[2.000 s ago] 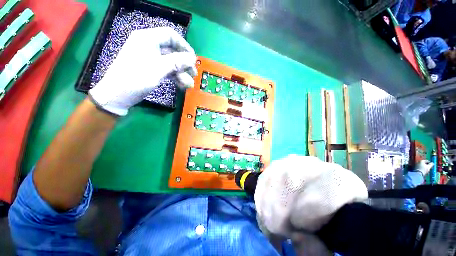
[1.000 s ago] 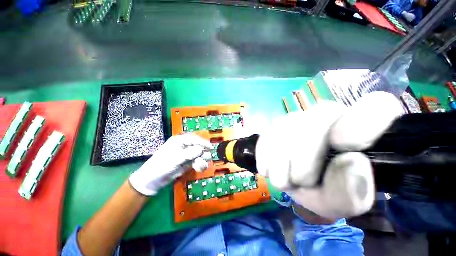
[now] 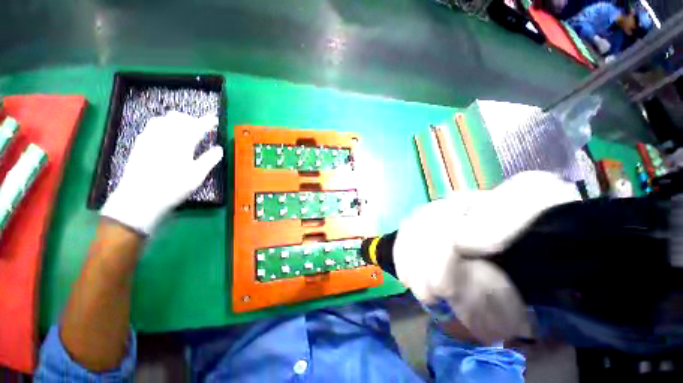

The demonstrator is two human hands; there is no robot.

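The orange jig (image 3: 243,224) holds three green circuit boards, one in each slot; the nearest board (image 3: 307,259) is at the bottom. My gloved right hand (image 3: 464,247) is shut on the black electric screwdriver (image 3: 384,252), whose yellow-ringed nose is at the right end of the nearest board. The tip itself is hidden. My gloved left hand (image 3: 168,161) is over the black screw tray (image 3: 219,97), fingers at the heaped silvery screws (image 3: 150,105). Its fingertips are partly hidden, so I cannot tell if it holds a screw.
A red mat (image 3: 52,164) with board and heat sink assemblies (image 3: 22,179) lies at left. Brown separator strips (image 3: 446,155) and a silvery heat sink stack (image 3: 517,138) stand at right. The dark conveyor (image 3: 284,45) runs along the back. Another person's blue sleeve (image 3: 597,19) shows far right.
My left hand has moved left from the middle slot to the screw tray. My right hand and the screwdriver have moved from the middle board to the nearest board's right end. The view has shifted.
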